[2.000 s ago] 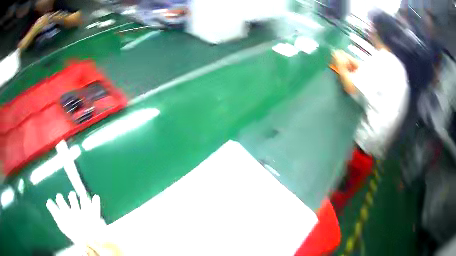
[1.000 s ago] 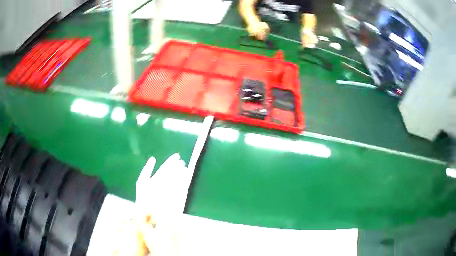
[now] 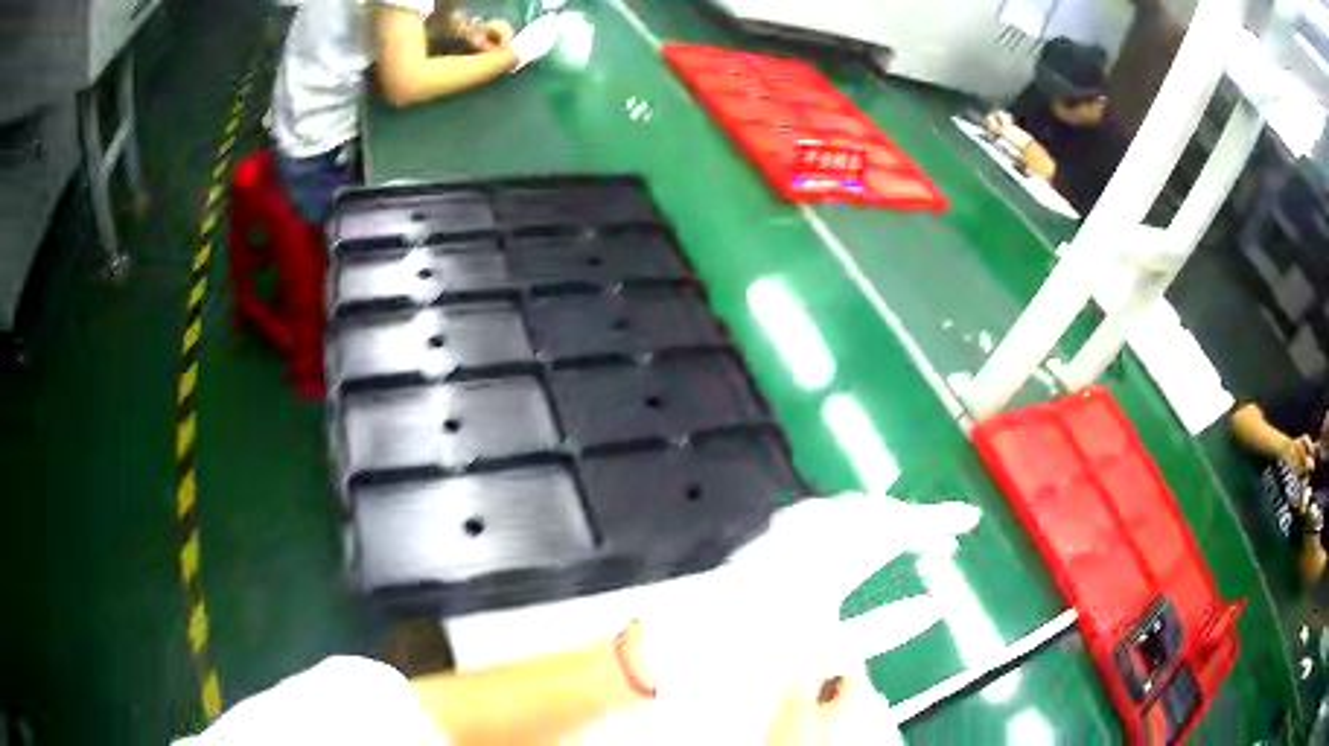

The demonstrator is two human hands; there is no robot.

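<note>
My left hand, in a glaring white glove, reaches over the green belt beside the black blister tray. Its fingers are spread and hold nothing visible. A bare forearm with a thin red band at the wrist leads to it. Bare skin of my right hand shows at the bottom edge, close against the glove; its fingers are mostly cut off and its grip is unclear. The tray's wide pockets are empty. A strip of the white sheet shows between the tray and my forearm.
The green belt runs beyond the tray. A red tray across it holds black frames at its near end; another red tray lies farther off. A white post stands between them. Other workers sit around. A narrow divider strip crosses the belt.
The view has swung left, so the black tray now fills the middle and the red tray with frames sits at the right. My gloved hand now points right, with its forearm visible.
</note>
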